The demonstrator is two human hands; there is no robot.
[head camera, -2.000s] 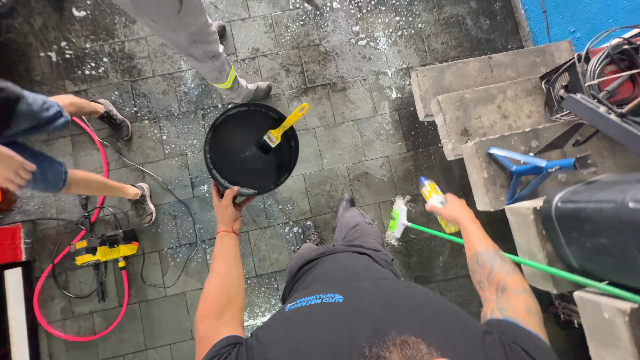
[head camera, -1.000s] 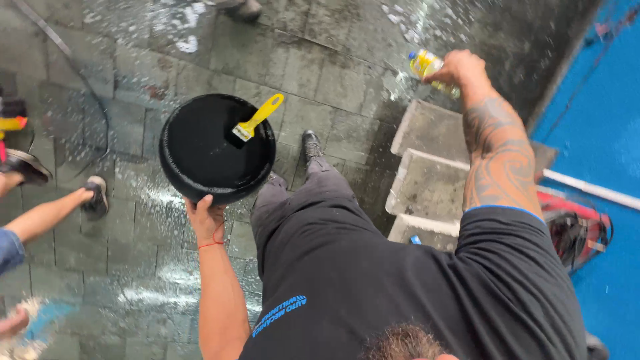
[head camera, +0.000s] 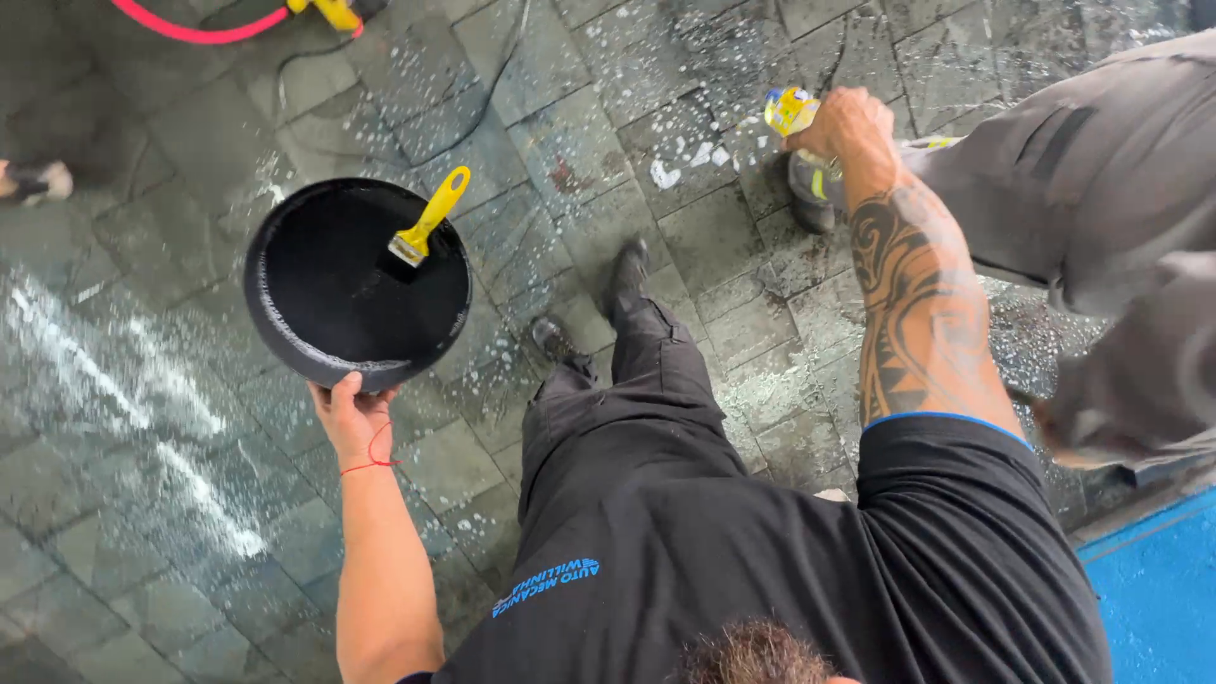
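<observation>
My left hand (head camera: 356,418) grips the near rim of a round black basin (head camera: 332,275) with dark contents, its thumb on the outer wall. A paintbrush with a yellow handle (head camera: 442,201) rests in the basin, bristle end inside and handle reaching past the right rim. Out to the far right, my right hand (head camera: 845,128) is closed around a clear plastic bottle with a yellow label (head camera: 790,111), tipped on its side over the floor. The liquid in the basin and the bottle's mouth are hard to make out.
White suds lie on the wet stone-tile floor (head camera: 731,237). A person in grey trousers (head camera: 1054,180) stands close at the right, beside my right arm. A pink hose (head camera: 214,33) and a dark cable cross the top left. Another person's foot (head camera: 43,180) shows at the left edge.
The view has turned and shifted greatly. My right hand has moved the bottle away from the green-handled tool and concrete blocks seen earlier. My left hand still holds the basin with the brush.
</observation>
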